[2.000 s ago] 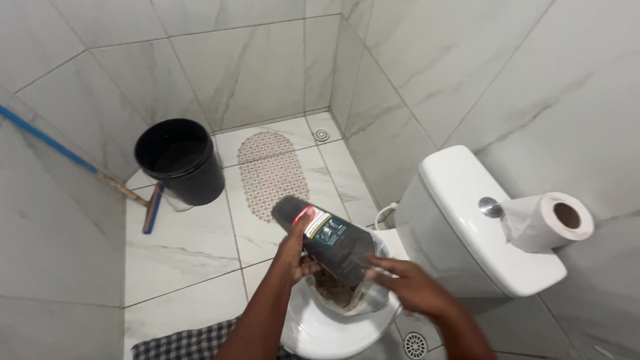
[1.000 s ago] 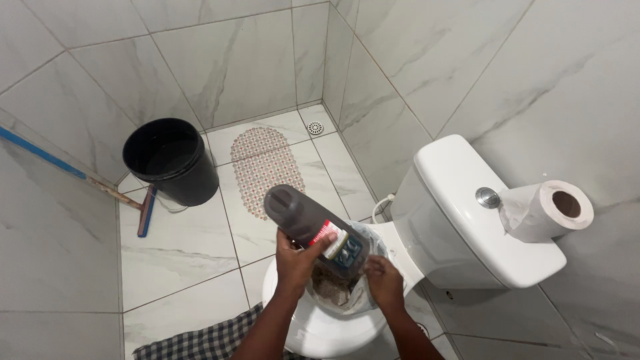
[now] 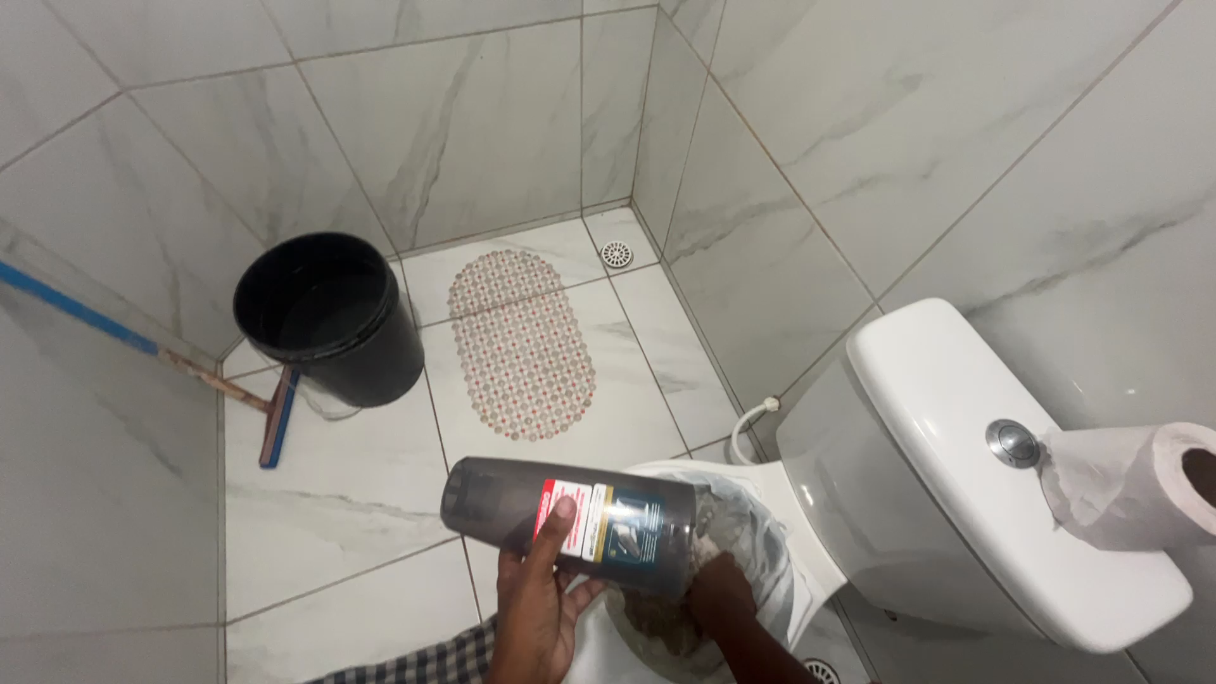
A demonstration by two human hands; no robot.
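Observation:
My left hand [image 3: 537, 594] grips a dark grey translucent plastic container [image 3: 513, 503] with a rounded end and printed labels, its thumb across a red and white label. The container lies nearly level above the white toilet [image 3: 798, 503]. My right hand [image 3: 722, 594] is at the container's right end, over a plastic bag [image 3: 769, 560] with crumpled, brownish contents. Its fingers are mostly hidden, so what they hold is unclear. The bag sits at the toilet bowl.
A black bucket [image 3: 380, 351] stands at the left beside a squeegee [image 3: 278, 418] with a blue handle. A pebbled bath mat [image 3: 522, 351] lies on the tiles near a floor drain [image 3: 617, 254]. A toilet roll [image 3: 1130, 484] rests on the cistern [image 3: 950, 418]. Checked cloth [image 3: 427, 662] lies below.
The container has turned from a steep slant to nearly level, with my left hand still on it. My right hand has moved from the container's side down toward the bag by its right end.

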